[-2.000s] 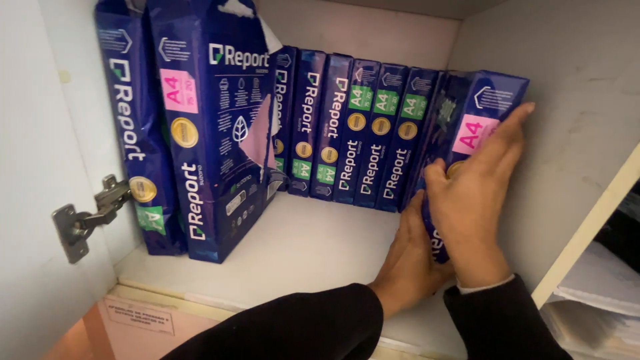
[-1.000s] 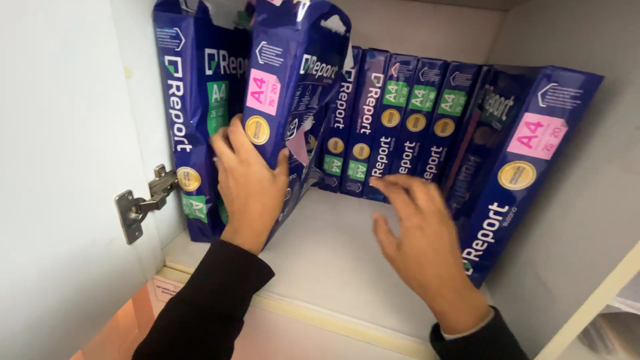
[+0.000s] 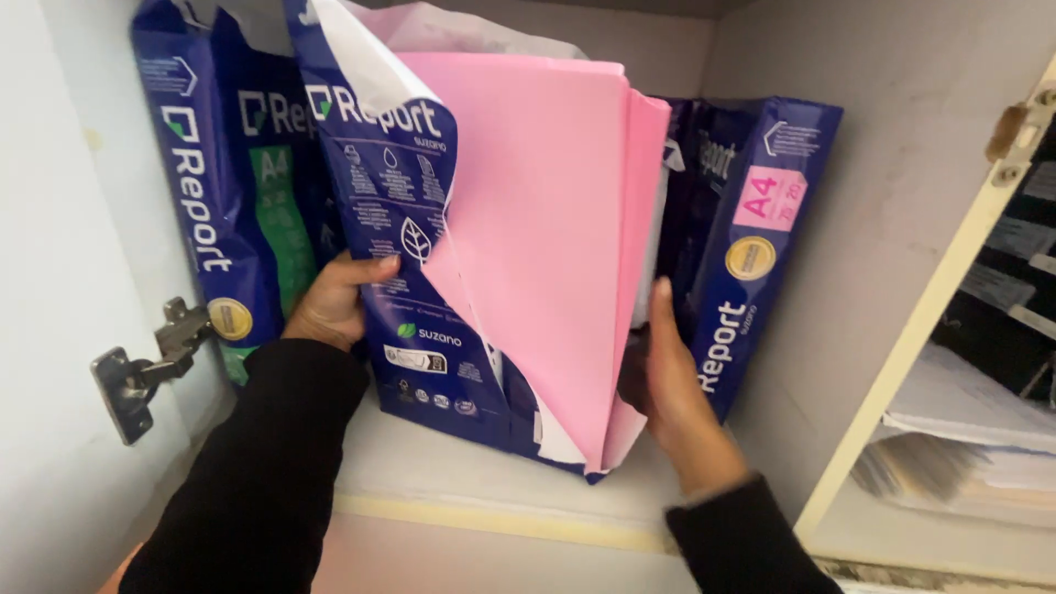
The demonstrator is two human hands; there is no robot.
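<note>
A torn blue Report paper pack [image 3: 429,330] stands upright near the middle of the cabinet shelf, its wrapper peeled back from a stack of pink paper sheets [image 3: 536,206]. My left hand [image 3: 334,301] grips the pack's left side, thumb on its printed face. On the other side, my right hand [image 3: 681,379] is upright beside the pink sheets' edge, fingers partly hidden behind it; contact is not clear. Left of the torn pack stands a blue pack with a green label [image 3: 280,223]. A blue pack with a pink A4 label [image 3: 751,247] leans at the right wall.
A metal hinge [image 3: 148,371] joins the white door [image 3: 66,247] at the left. The shelf's front edge [image 3: 495,520] runs below the packs. Beyond the right cabinet wall [image 3: 874,247], stacked papers [image 3: 965,470] lie in another compartment.
The torn pack has turned, so its open side with pink sheets faces me, and it now hides the row of packs behind. My right hand has come to its right side.
</note>
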